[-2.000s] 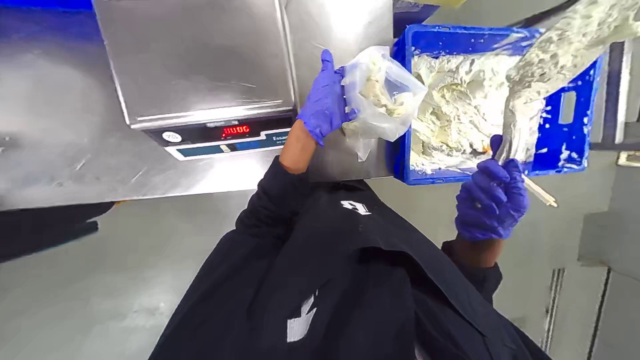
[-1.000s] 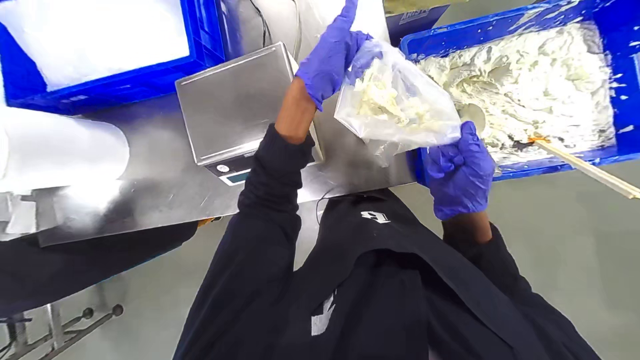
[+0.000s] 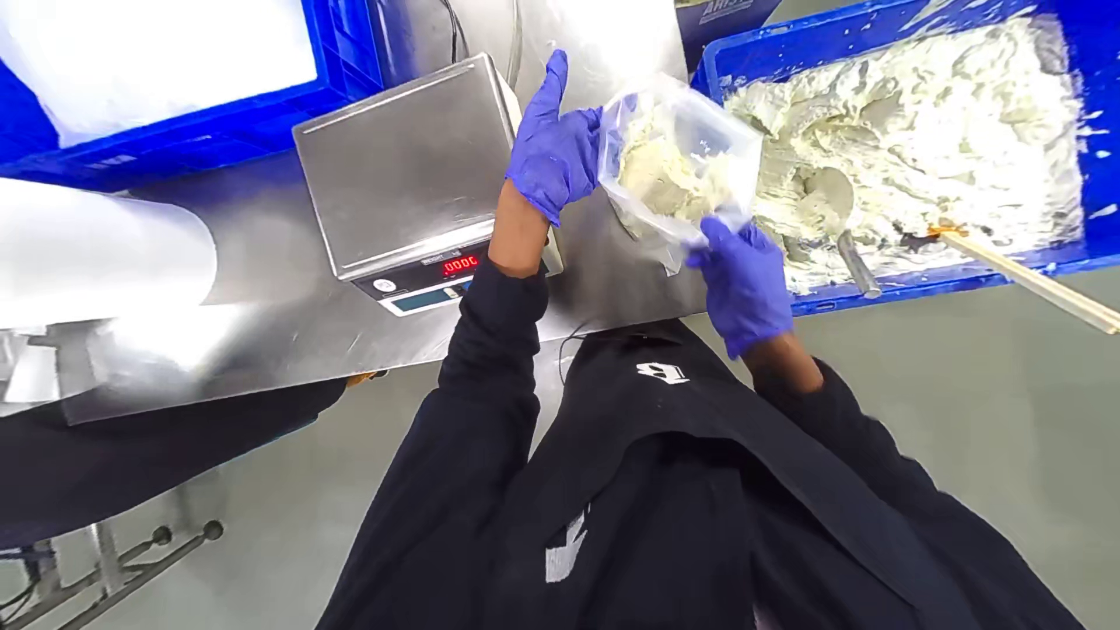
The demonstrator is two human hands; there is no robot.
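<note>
A clear plastic bag (image 3: 682, 162) with a pale creamy mass in it is held between my gloved hands, over the steel table's edge. My left hand (image 3: 556, 144) holds its left side, the thumb pointing up and some fingers hidden by the plastic. My right hand (image 3: 744, 284) grips the bag's lower right rim. To the right, a blue crate (image 3: 805, 39) holds a pale, creamy mass (image 3: 980, 131). A metal scoop (image 3: 857, 262) lies in this mass, its handle towards me. Left of the bag stands a digital scale (image 3: 407, 166) with a bare steel platform and a lit red display.
Another blue crate (image 3: 346, 79), lined with white material, stands at the upper left. Below it lies a large white roll or cylinder (image 3: 96, 249). A long pale stick (image 3: 1032, 276) juts over the right crate's near edge. Cables (image 3: 455, 31) run behind the scale.
My right hand has let go of the cream-coated scoop, which now lies in the crate, and has taken hold of the bag. The view has shifted to show more on the left.
</note>
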